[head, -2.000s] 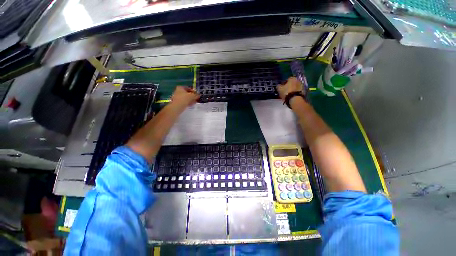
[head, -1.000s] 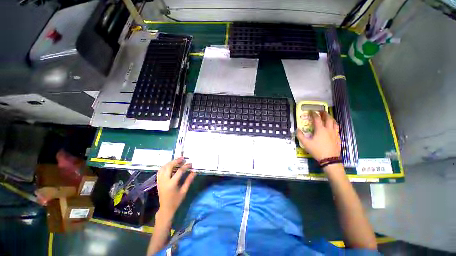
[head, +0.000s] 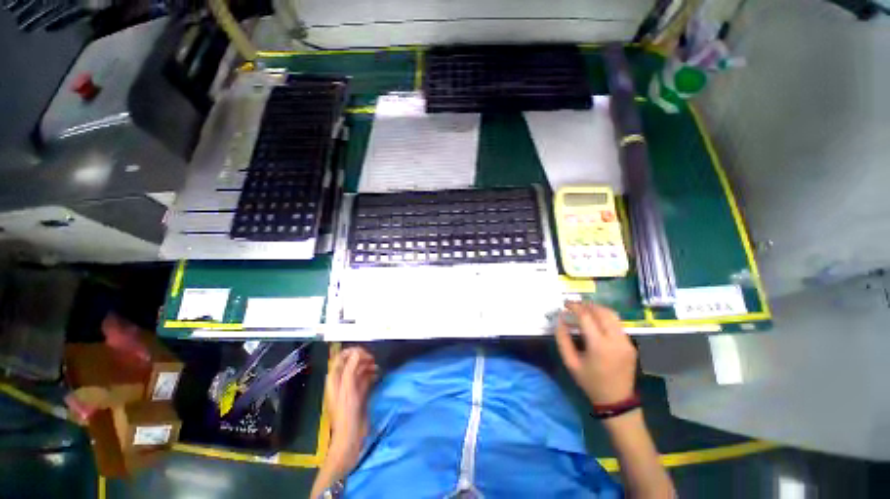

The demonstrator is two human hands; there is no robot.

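The black pocket tray (head: 447, 226) with rows of small square parts lies on the silver metal plate (head: 439, 302) at front centre. The cream-yellow calculator (head: 591, 234) lies to the tray's right. My right hand (head: 599, 353) is at the bench's front edge below the calculator, its fingertips near the plate's front right corner; it is blurred and I cannot tell if it holds anything. My left hand (head: 351, 390) is below the front edge, left of the blue coat, fingers curled, and no object shows in it.
Another tray (head: 283, 156) lies on a metal plate at left. A black tray (head: 507, 78) sits at the rear above the record sheet (head: 420, 146) and plain paper (head: 576, 146). Packing tubes (head: 644, 214) and the pen holder (head: 677, 86) are at right; cardboard boxes (head: 127, 404) are at lower left.
My right hand has left the calculator and moved down to the front edge. My left hand has dropped below the bench edge. Earlier, both hands were at the rear tray.
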